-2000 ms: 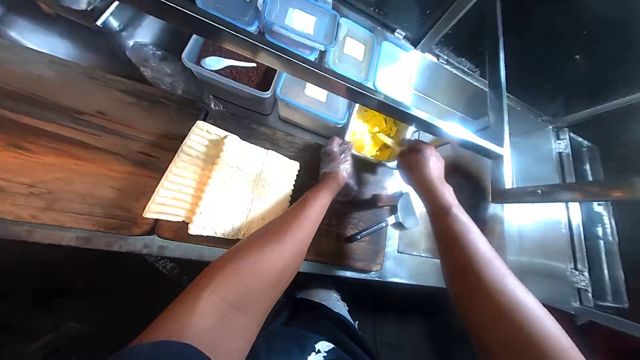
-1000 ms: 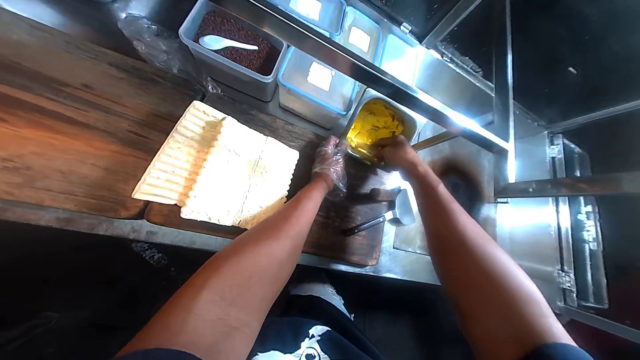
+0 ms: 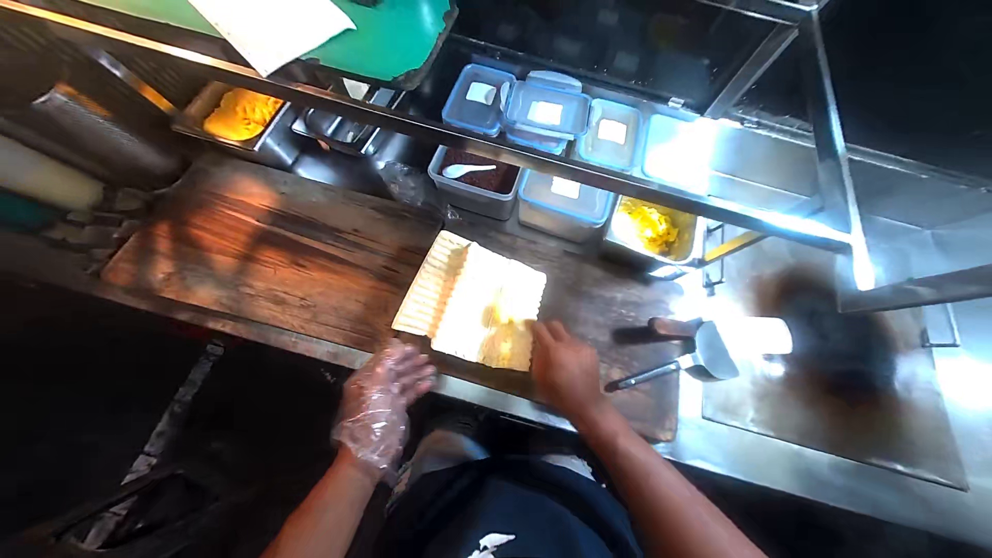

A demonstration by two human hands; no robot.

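Note:
Slices of pale bread (image 3: 484, 298) with ridged edges lie on the dark wooden board, with a yellow spread smeared on the near right part. My right hand (image 3: 566, 368), bare, is at the bread's right edge with its fingers curled; glare and blur hide what it grips. My left hand (image 3: 385, 399), in a clear plastic glove, hovers just off the bread's near left corner, fingers apart and holding nothing. A metal container of yellow spread (image 3: 651, 229) stands beyond the board at the right. A scraper with a wide metal blade (image 3: 709, 354) lies right of my right hand.
A grey tub of dark granules (image 3: 477, 182) with a white spoon stands behind the bread, beside a lidded plastic box (image 3: 564, 200). A steel shelf bar (image 3: 465, 143) crosses above. A griddle plate (image 3: 837, 372) lies right; another tray of yellow spread (image 3: 242, 115) sits far left.
My right hand has moved from the yellow spread container to the bread, where yellow spread now shows. My left hand has left the container's side for the bread's near left corner. The view has shifted.

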